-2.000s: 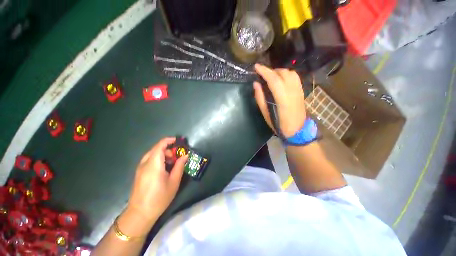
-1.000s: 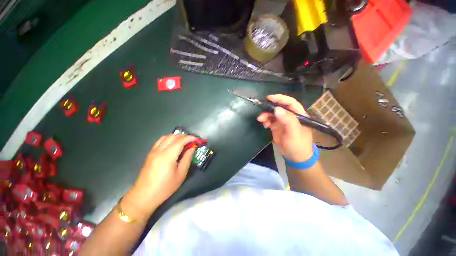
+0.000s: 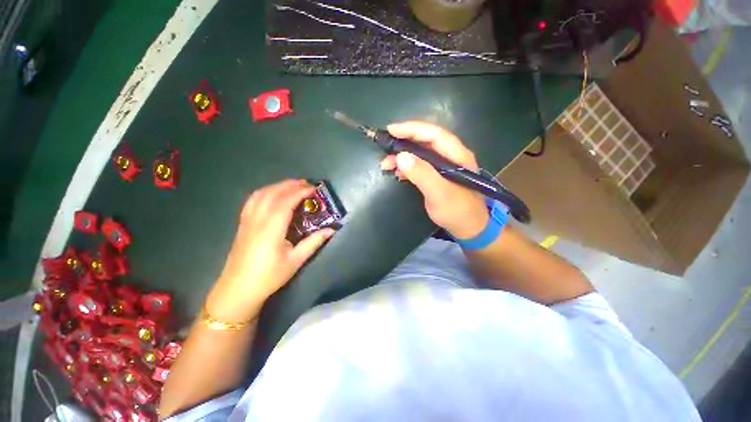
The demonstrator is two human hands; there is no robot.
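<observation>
My left hand (image 3: 276,235) grips the black housing (image 3: 331,203) by its sides, low over the green bench. A red module (image 3: 311,208) with a round gold centre sits in the housing, and the circuit board does not show clearly. My right hand (image 3: 436,177) holds the soldering iron (image 3: 449,167) like a pen. Its thin metal tip points up and left, apart from the housing. A blue strap (image 3: 487,228) is on my right wrist.
A pile of red modules (image 3: 107,325) lies at left, with several set apart beyond my left hand. Solder wires (image 3: 309,39) lie on the dark mat (image 3: 370,59) at the far edge, by the tip cleaner tub (image 3: 445,11). A cardboard box (image 3: 688,206) with a grid divider (image 3: 609,138) stands at right.
My right hand has picked up the soldering iron from beside the mat and brought it over the bench. The red module now sits flat in the housing, which my left hand has turned. The view has shifted.
</observation>
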